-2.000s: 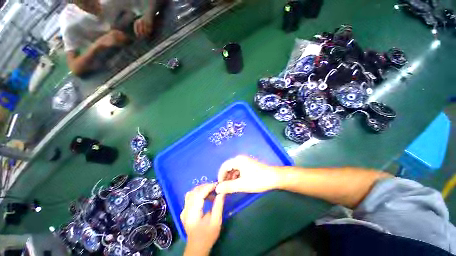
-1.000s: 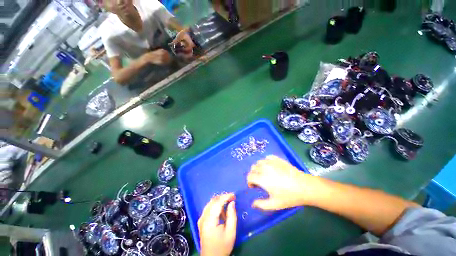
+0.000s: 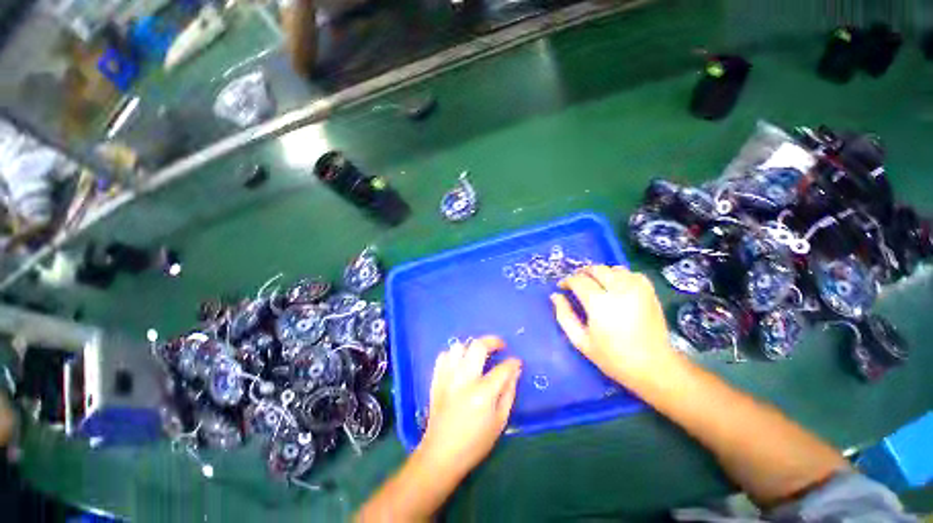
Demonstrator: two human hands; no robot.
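A blue tray (image 3: 404, 337) lies in front of me. A cluster of small shiny rings (image 3: 539, 268) sits near its far edge, and a single ring (image 3: 540, 382) lies nearer its front. My left hand (image 3: 473, 393) is over the tray's left part, its fingers bent beside a few small rings (image 3: 457, 344). Whether it pinches anything is too blurred to tell. My right hand (image 3: 614, 317) is over the tray's right part, its fingers apart at the right side of the ring cluster, with nothing visible in them.
Piles of round wired units stand left (image 3: 307, 325) and right (image 3: 769, 281) of the tray. One unit (image 3: 458, 202) lies beyond the tray. Black cylinders (image 3: 719, 87) stand farther back. A clear bag (image 3: 762, 150) is on the right pile. A light-blue bin (image 3: 909, 450) is at the right edge.
The view has turned, and the person opposite is mostly out of it. My hands were together two seconds ago and are now apart. My right hand has moved up to the ring cluster.
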